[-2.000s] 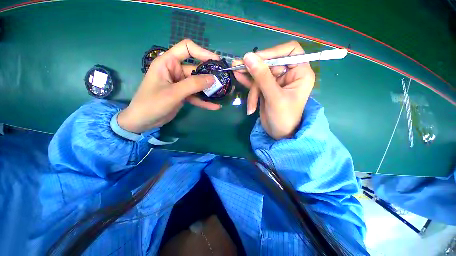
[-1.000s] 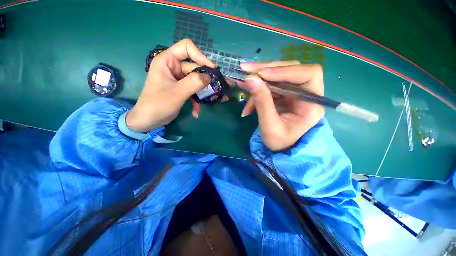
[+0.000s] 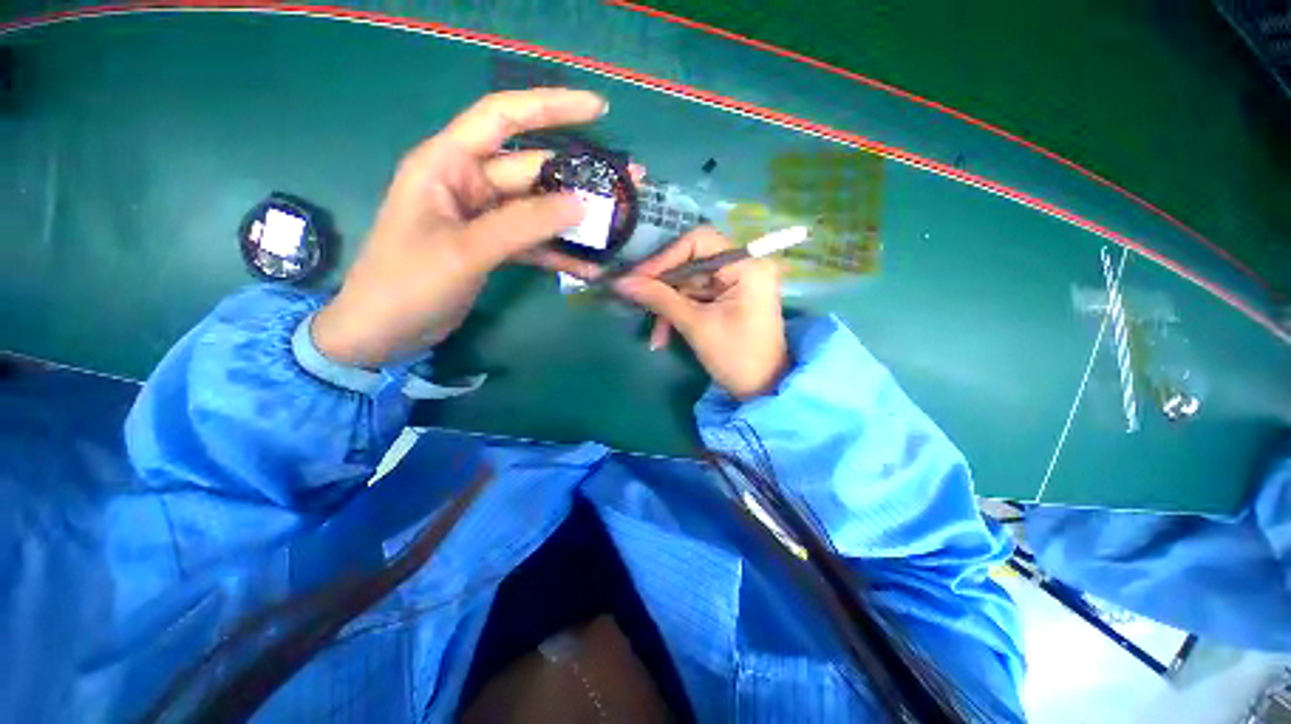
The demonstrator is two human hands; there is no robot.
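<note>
My left hand point(image 3: 439, 234) holds a round black electronic unit point(image 3: 578, 181) with a white square on its face, tilted towards me. My right hand point(image 3: 719, 311) holds dark tweezers point(image 3: 705, 265) with a white end. Their tip is low at the unit's lower right edge; whether it touches the unit cannot be told. The black die-cut pad sheet point(image 3: 666, 208) lies behind the unit, partly hidden by my left hand. Another round unit point(image 3: 282, 238) with a white square lies on the green mat at the left.
An amber tape sheet point(image 3: 828, 212) lies right of the pad sheet. A thin white strip point(image 3: 1119, 340) and a small shiny piece point(image 3: 1179, 406) lie at the far right. A red-edged belt point(image 3: 991, 120) runs along the back. A blue sleeve point(image 3: 1161, 559) shows at lower right.
My left hand has raised and turned the unit, so its white square faces up more. My right hand has moved left and down, and the tweezers' white end now points up and right.
</note>
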